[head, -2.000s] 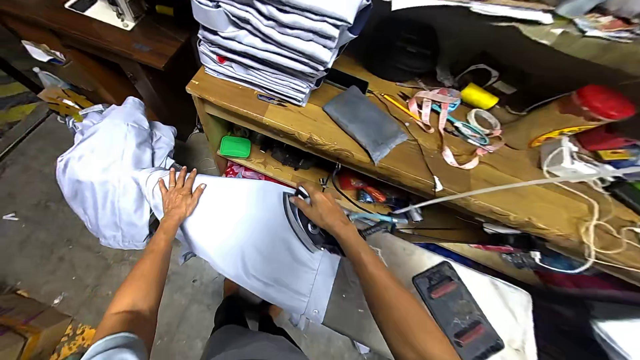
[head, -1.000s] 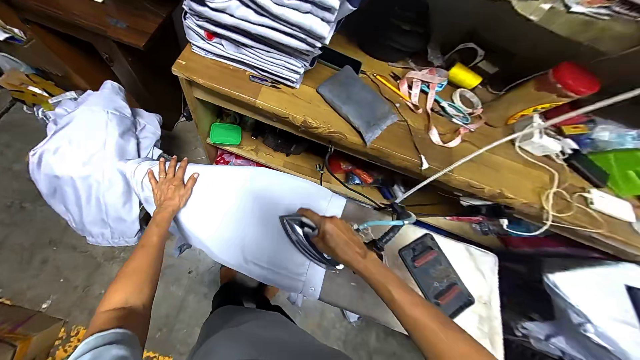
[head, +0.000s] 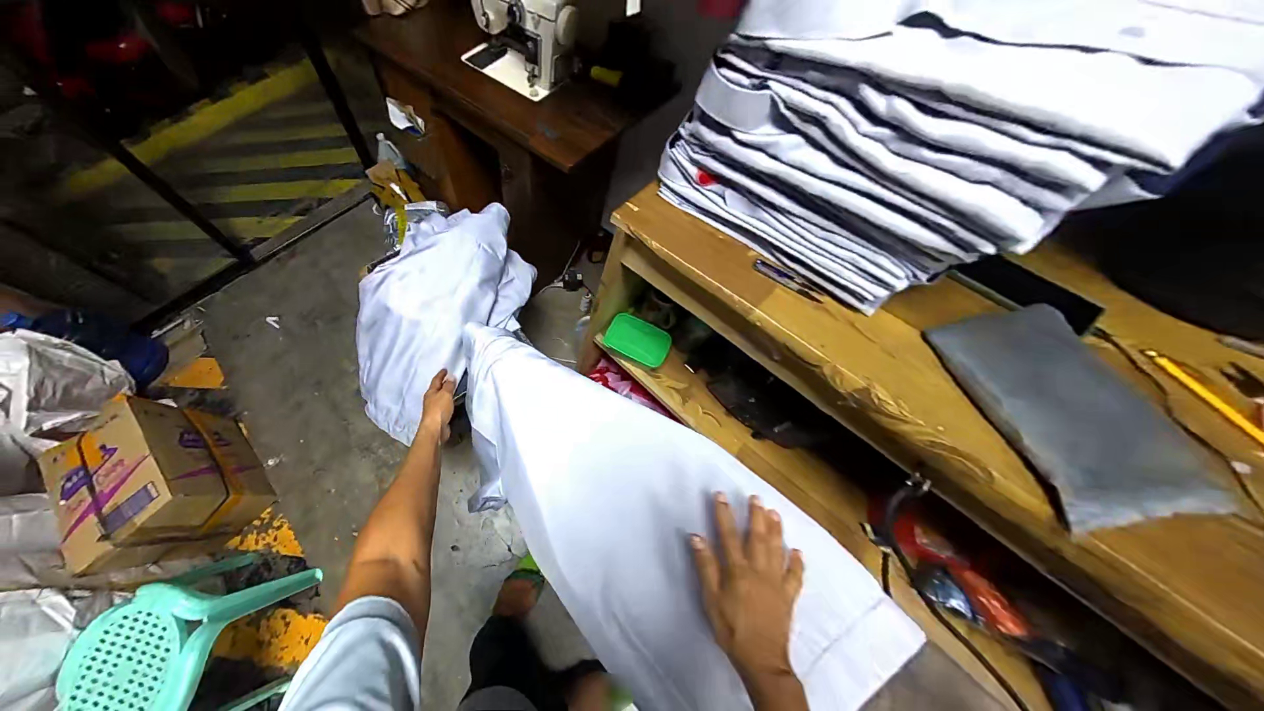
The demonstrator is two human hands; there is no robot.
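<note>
A pale cloth garment [head: 632, 494] lies spread over the ironing surface, its far end gathered and hanging toward a heap of similar white cloth [head: 425, 306]. My right hand [head: 750, 583] rests flat on the garment, fingers spread, holding nothing. Beside the heap is my left hand [head: 439, 405], at the left edge of the garment's gathered end; whether its fingers grip any cloth is unclear. The iron is out of view.
A wooden workbench [head: 839, 395] on the right carries a tall stack of folded cloth [head: 889, 148] and a grey fabric pad [head: 1076, 415]. Farther off stands a sewing machine [head: 533, 39]. A cardboard box [head: 158, 484] and a green plastic chair [head: 128, 652] are at left.
My right hand has let go of the iron and now lies flat on the cloth. My left hand has left the garment's top for the heap's side. The view has swung left.
</note>
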